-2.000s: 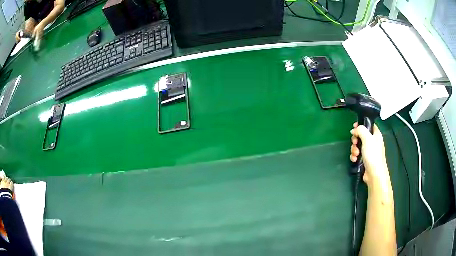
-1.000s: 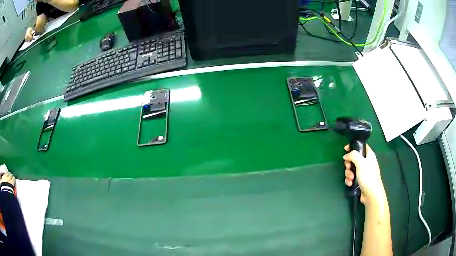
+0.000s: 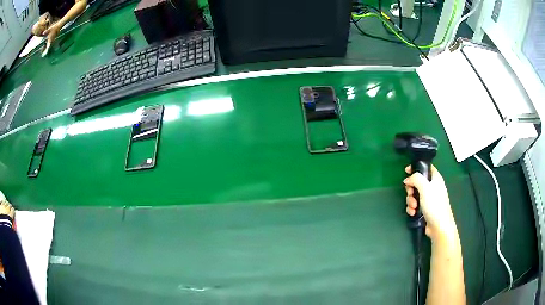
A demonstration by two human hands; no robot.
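Observation:
My right hand (image 3: 428, 199) is closed around the grip of a black barcode scanner (image 3: 418, 146), held upright with its head turned left. Its cable hangs from the grip. A phone mid-frame assembly (image 3: 323, 119) lies on the glossy green belt (image 3: 239, 161), left of the scanner and apart from it. A second phone frame (image 3: 144, 138) lies at left centre, and a third phone frame (image 3: 39, 153) lies at the far left. Each has a dark part at its upper end and an open lower area. My left hand is not in view.
A keyboard (image 3: 146, 67), mouse (image 3: 122, 44) and black monitor (image 3: 281, 30) stand beyond the belt. At right are a white sheet (image 3: 463, 104), a white box (image 3: 514, 145) and a white cable (image 3: 499, 208). A coworker's sleeve (image 3: 18, 262) is at lower left; another person's arms (image 3: 63, 22) are at upper left.
The phone frames have moved left along the belt, so the nearest one is now farther from the scanner. My right hand still holds the scanner, slightly left of before. The view has shifted a little.

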